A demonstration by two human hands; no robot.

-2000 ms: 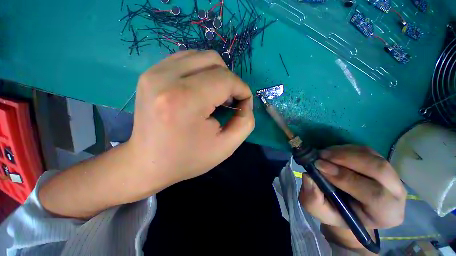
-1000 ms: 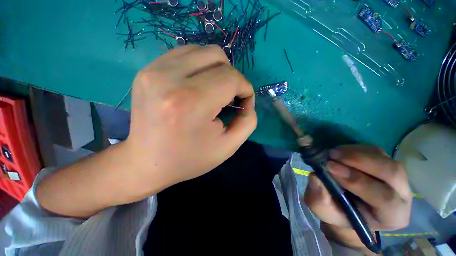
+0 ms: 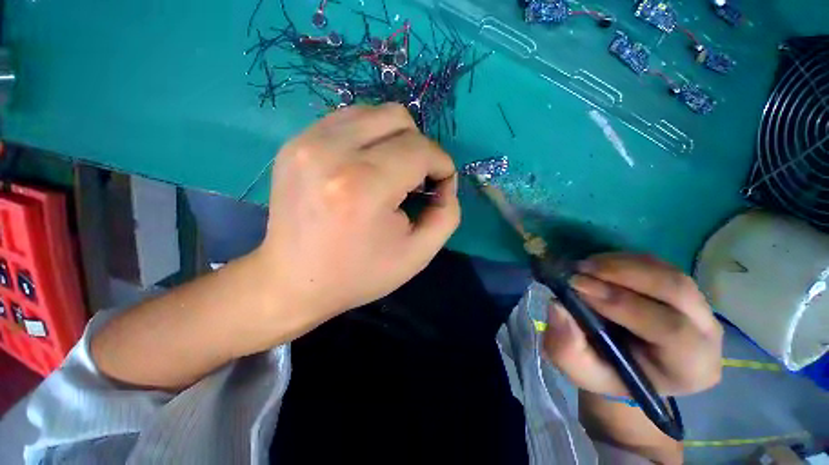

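A small blue-white circuit board [image 3: 492,167] lies on the green bench mat near its front edge. My right hand [image 3: 636,327] holds the black handle of a soldering iron [image 3: 595,331]. Its coppery tip is at the board's lower left part. My left hand [image 3: 368,204] is pinched just left of the board. A thin strand shows between thumb and forefinger; what it is and whether it touches the board cannot be told. A thin wire [image 3: 257,179] runs out to the left behind my left hand.
A tangled pile of dark leads and round components [image 3: 389,74] lies behind my left hand. Wired boards [image 3: 629,52] lie at the upper right by a clear looped strip [image 3: 595,86]. A fan grille [image 3: 800,127] and off-white pot [image 3: 762,272] stand right. A red tray [image 3: 41,263] is left.
The view has shifted slightly, so the bench things sit further left and a little lower. The iron's tip has moved a little over the board. Both hands keep their hold.
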